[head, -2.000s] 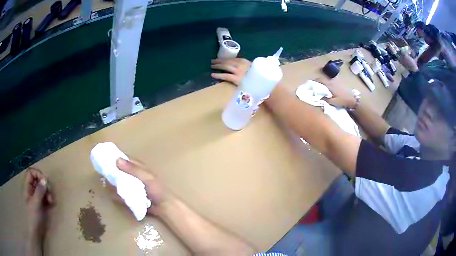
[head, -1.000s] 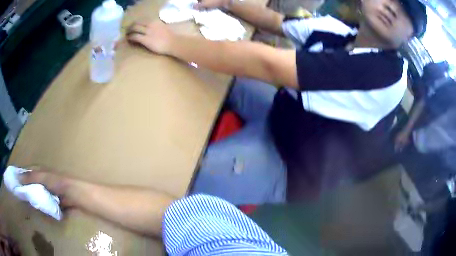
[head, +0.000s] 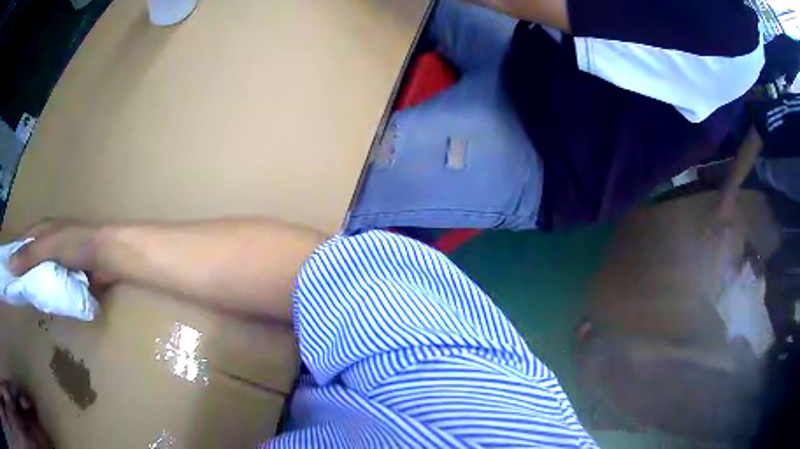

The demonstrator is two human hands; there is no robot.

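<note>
A white cloth [head: 54,289] is at the left edge of the view, over the tan bench [head: 219,131]. My right hand [head: 66,250] is closed around the cloth from above, with its forearm reaching in from the right. Part of the cloth is cut off by the picture's edge. My left hand [head: 19,416] is at the lower left edge, small, dim and partly cut off; its fingers cannot be made out well, nor whether it holds anything. A dark brown damp patch [head: 72,377] lies on the bench between my hands.
The base of a white bottle [head: 172,9] stands at the top of the bench. A seated person in jeans [head: 456,175] is close on the right, by a red stool [head: 426,81]. Another person's arm [head: 735,180] shows at the far right. Shiny glare spots [head: 184,352] mark the bench.
The view has swung right and down, so the bottle has slid to the top edge and the belt has mostly left the picture. My right hand still holds the cloth.
</note>
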